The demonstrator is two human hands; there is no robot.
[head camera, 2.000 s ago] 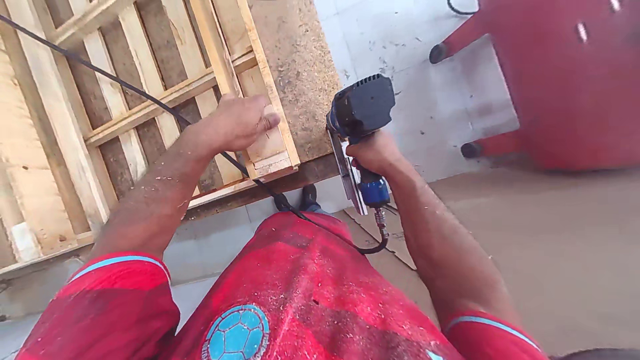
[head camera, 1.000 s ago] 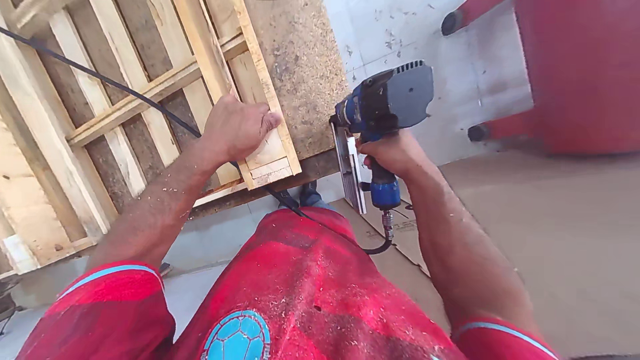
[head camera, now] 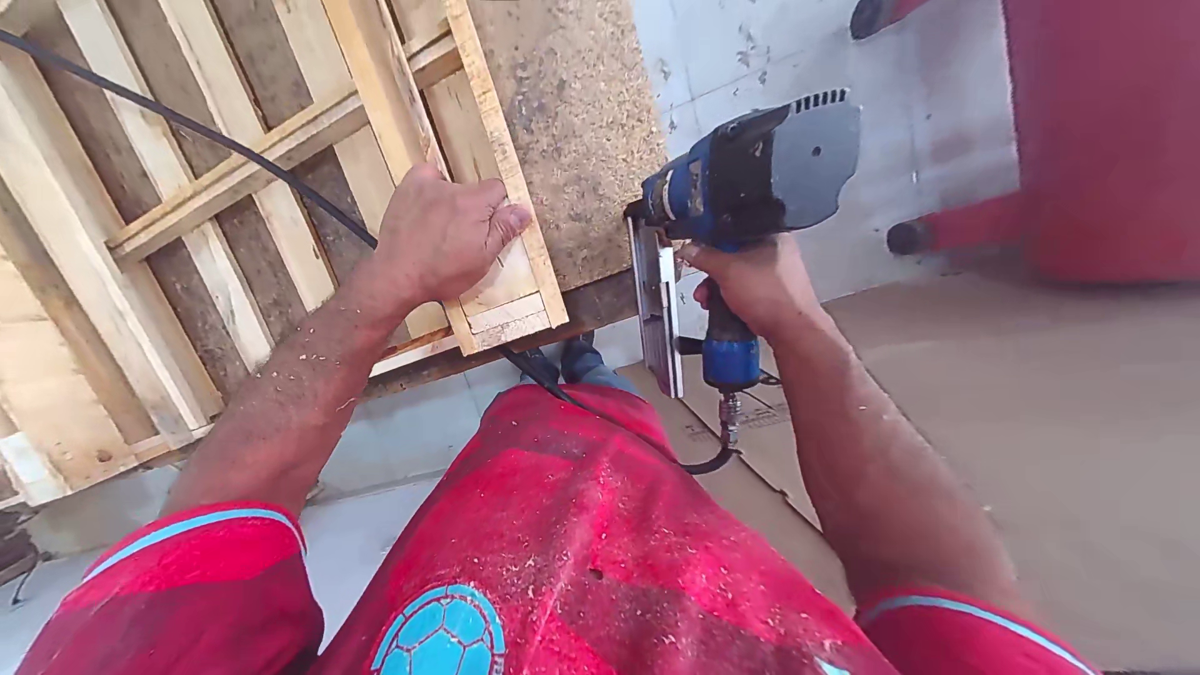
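My right hand (head camera: pixel 750 281) grips the handle of a blue and black pneumatic nail gun (head camera: pixel 741 178), with its nail magazine (head camera: pixel 658 309) pointing down toward my body. The gun's nose is beside the right edge of the particle board, a little right of the wooden frame. My left hand (head camera: pixel 450 234) is closed over the narrow end section of a pale wooden slatted frame (head camera: pixel 511 178), thumb on its outer strip. An air hose (head camera: pixel 731 455) joins the base of the gun's handle.
The frame lies on a particle board (head camera: pixel 581 112). A black hose (head camera: pixel 187 122) crosses the slats and passes under my left wrist. To the right are a red plastic chair (head camera: pixel 1106 141) with dark-tipped legs and brown cardboard (head camera: pixel 1031 394) on the tiled floor.
The nail gun in my right hand has turned, its housing now pointing farther right and away from the frame. My left hand stays on the frame's end section.
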